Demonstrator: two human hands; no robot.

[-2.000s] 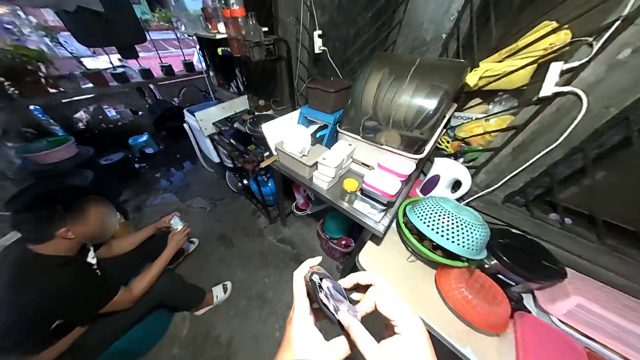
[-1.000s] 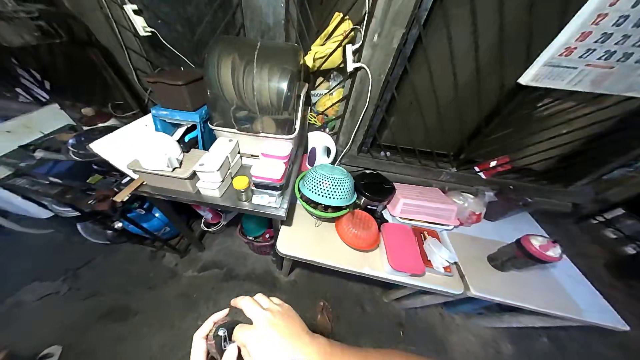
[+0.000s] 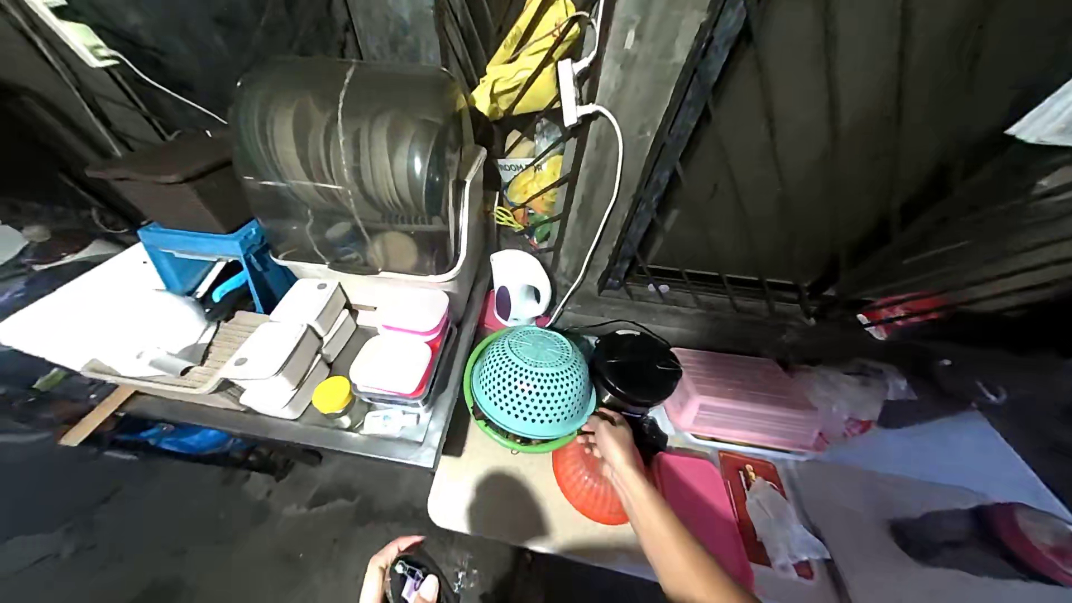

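My right hand (image 3: 610, 440) reaches over the table to the right rim of a green basin (image 3: 471, 410), its fingertips at the edge. An upturned teal plastic colander (image 3: 533, 381) covers the basin. Beneath that hand lies an orange ribbed plastic bowl or cover (image 3: 584, 486). My left hand (image 3: 400, 569) is low at the bottom edge, closed around a small dark, round-looking container (image 3: 421, 578) with something purple and white in it. Whether the right fingers pinch the rim or something else is hidden.
A metal-edged table (image 3: 335, 440) at left bears white lidded containers (image 3: 272, 352), a yellow-lidded jar (image 3: 333, 395) and a dish cabinet (image 3: 352, 167). To the right are a black round appliance (image 3: 635, 368), a pink tray (image 3: 703, 511), a pink box (image 3: 741, 398) and a dark tumbler (image 3: 984, 536).
My right hand has left the small dark container and reached out to the basin's edge. My left hand still holds the container. The view has turned right and come nearer to the table.
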